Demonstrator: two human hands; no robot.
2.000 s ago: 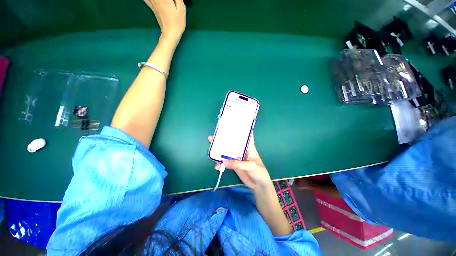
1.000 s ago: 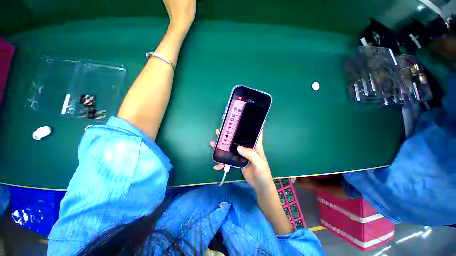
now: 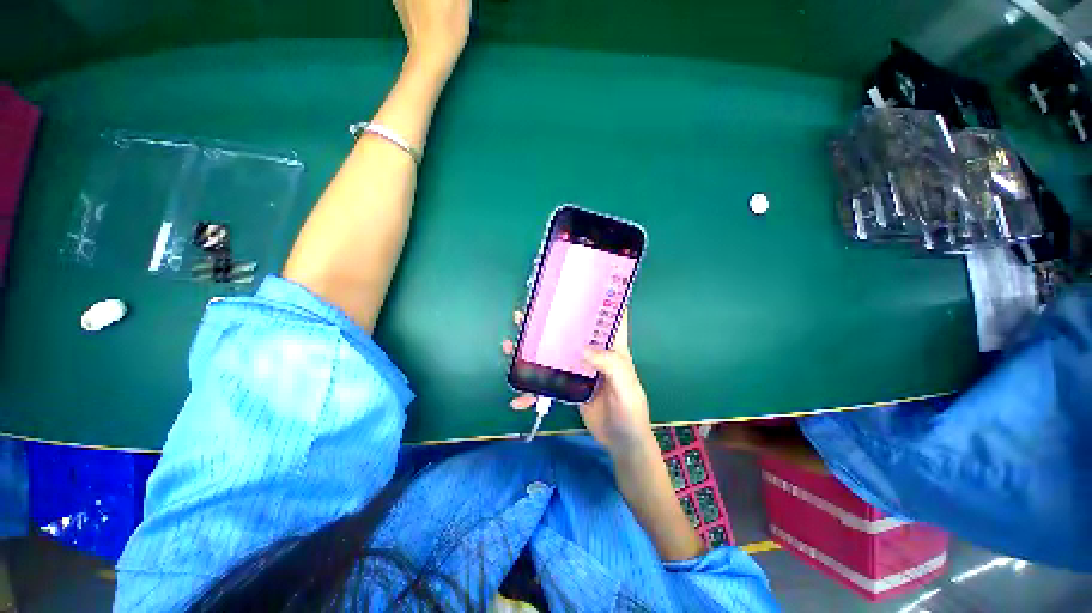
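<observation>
A smartphone with a lit pink and white screen and dark bands at top and bottom is upright in my right hand, above the bench near its front edge. My right thumb rests on the lower right of the screen. A white charging cable runs from the phone's bottom end. My left arm stretches over the bench to the top of the view. My left hand is cut off by the top edge, so its fingers are hidden.
A clear pack with small dark parts and a white lump lie left. A white disc and clear trays lie right. A person's blue sleeve is at right, near a pink box below the bench.
The phone screen went from white to dark with pink, then to mostly pink-white. My right thumb moved onto the screen. My left hand is cut off more by the top edge.
</observation>
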